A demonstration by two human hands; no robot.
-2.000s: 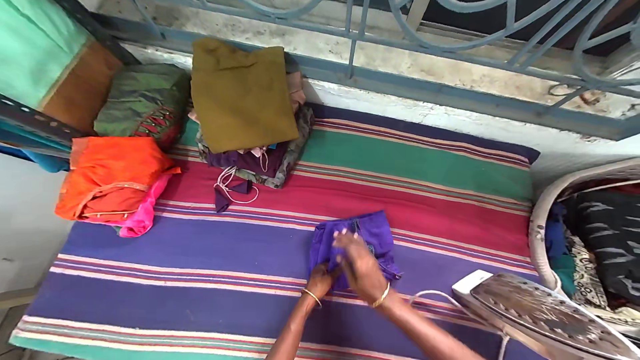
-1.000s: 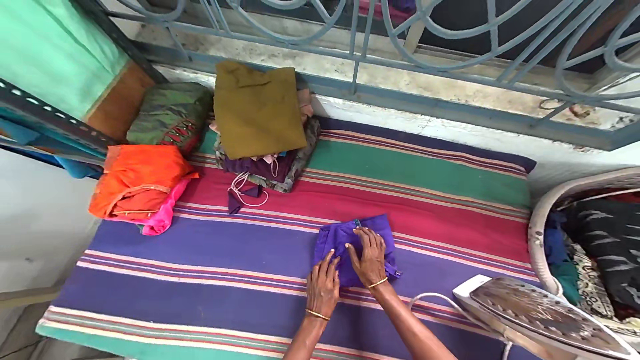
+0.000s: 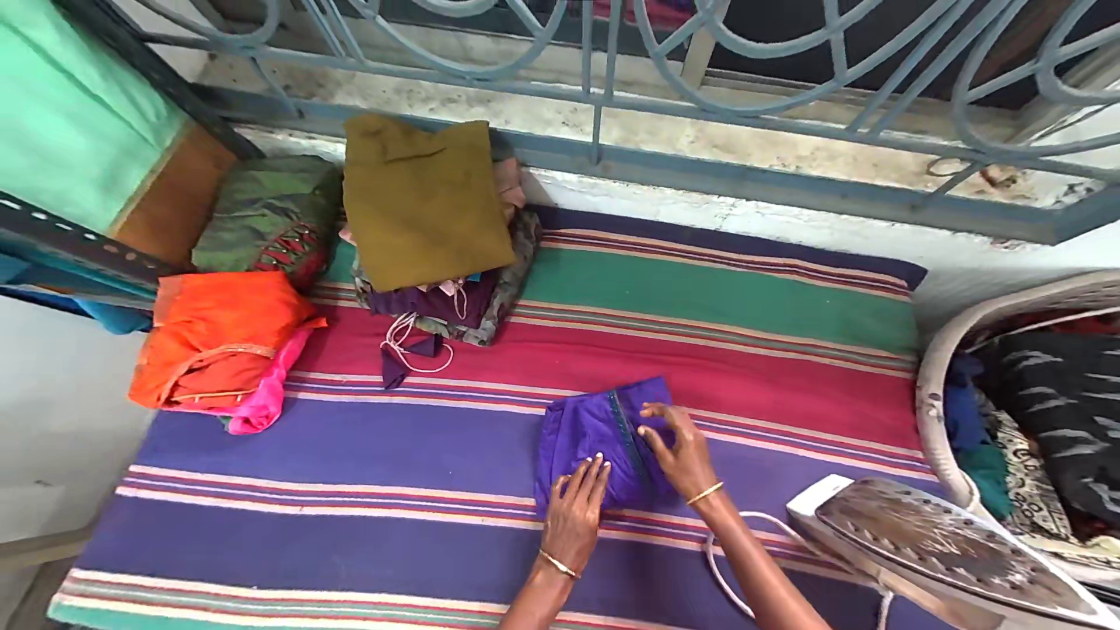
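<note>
A folded purple cloth (image 3: pixel 599 429) with a dark teal trim band lies on the striped cloth (image 3: pixel 420 446). My left hand (image 3: pixel 575 507) rests flat on its lower left part, fingers pointing up. Over its right edge is my right hand (image 3: pixel 678 451), fingers curled and apart with nothing seen between them; whether the fingertips touch the cloth I cannot tell. An electric iron (image 3: pixel 945 542) lies at the lower right with its soleplate showing, and its white cord (image 3: pixel 722 569) loops beside my right forearm.
Folded clothes with an olive cloth (image 3: pixel 424 206) on top stand at the back left. Near them are an orange garment (image 3: pixel 223 337) and a camouflage-patterned bundle (image 3: pixel 271 210). A wicker basket (image 3: pixel 936 411) of clothes is at the right; a metal window grille (image 3: pixel 682 105) runs along the back.
Both hands lay close together on the purple cloth one second ago. They are now farther apart, the left lower on the cloth, the right at its right edge with curled fingers.
</note>
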